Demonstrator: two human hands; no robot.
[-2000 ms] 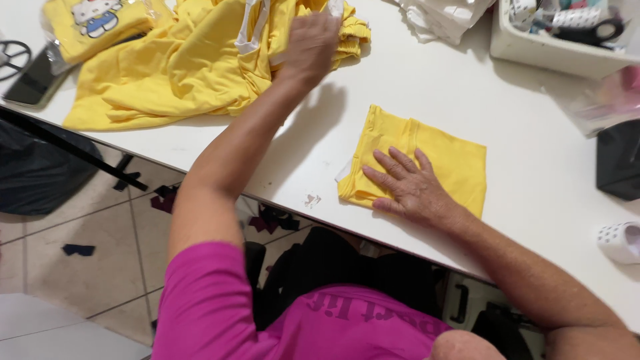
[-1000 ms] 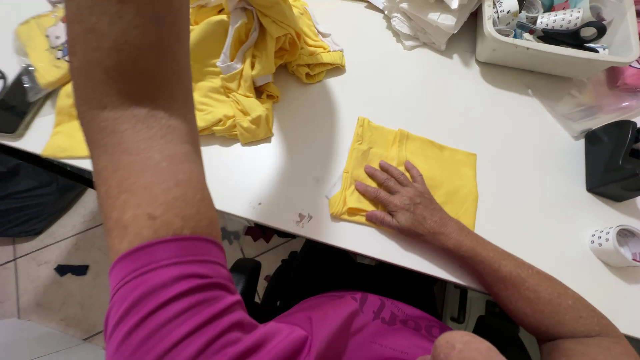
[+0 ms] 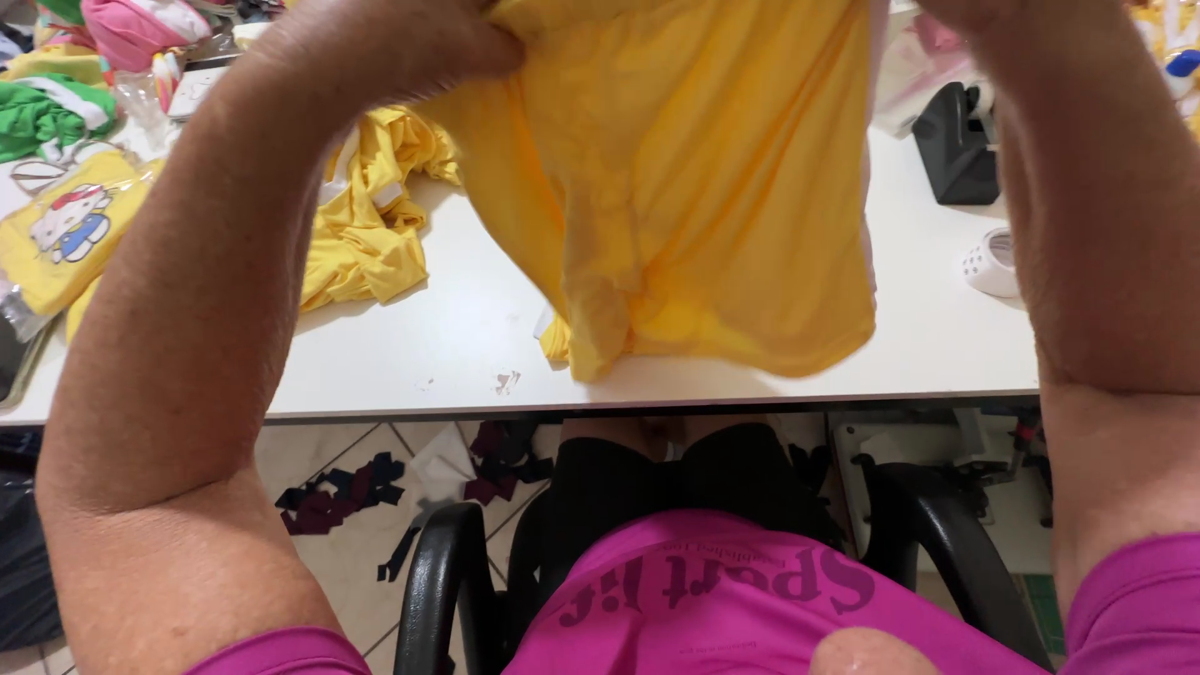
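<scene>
Raised in front of me hangs a yellow fabric garment [image 3: 712, 206] with a pale edge on its right side. My left hand [image 3: 450, 42] grips its upper left part, the thumb lying on the cloth. At the upper right, my right hand [image 3: 966, 11] is mostly cut off by the frame's top, beside the garment's upper corner; its fingers are hidden. Behind the hanging cloth, a bit of another yellow piece [image 3: 555, 339] shows on the white table [image 3: 422, 361]. A heap of yellow garments with white trim [image 3: 370, 234] lies beyond my left forearm.
A bagged yellow piece with a cartoon cat print [image 3: 75, 220] lies far left, near green cloth [image 3: 52, 117]. To the right stand a black tape dispenser [image 3: 956, 145] and a white dotted roll [image 3: 992, 264]. Black chair armrests [image 3: 450, 581] flank me; fabric scraps [image 3: 347, 492] lie on the floor.
My right hand has left the folded yellow piece on the table. Both arms are now raised, with a yellow garment hanging between them. The view has shifted.
</scene>
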